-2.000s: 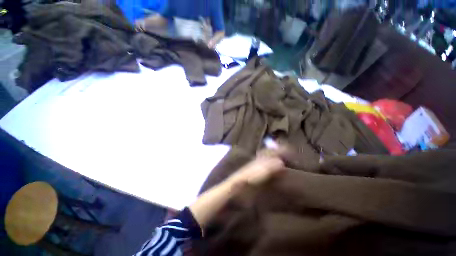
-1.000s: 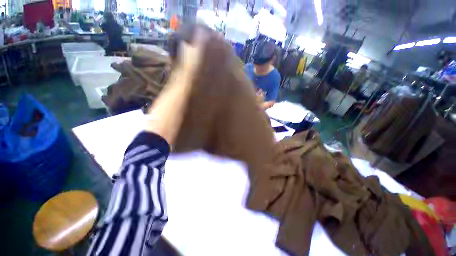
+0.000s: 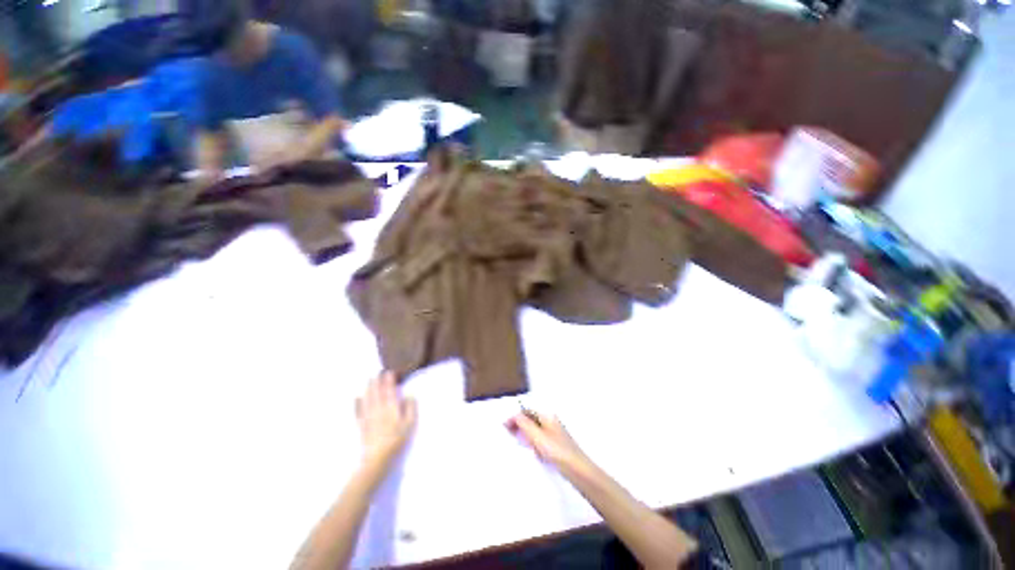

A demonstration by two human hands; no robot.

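Observation:
A brown coat (image 3: pixel 490 239) lies crumpled on the white table (image 3: pixel 256 367), its sleeve end pointing towards me. My left hand (image 3: pixel 384 418) is flat on the table with fingers spread, its fingertips close to the coat's lower left edge. My right hand (image 3: pixel 542 432) is just below and right of the sleeve end, with fingers curled round a small dark thing, perhaps snips; it is too blurred to name surely.
More brown coats (image 3: pixel 78 234) lie at the left of the table. A person in blue (image 3: pixel 267 84) is across it. Red bags (image 3: pixel 746 212), white bottles (image 3: pixel 818 306), a blue tool (image 3: pixel 896 362) and clutter are at the right. Brown garments (image 3: pixel 623 67) hang behind.
The brown garment raised by an arm is gone from the front. Both hands now show low over the table. The view has turned down and right; the stool is out of view.

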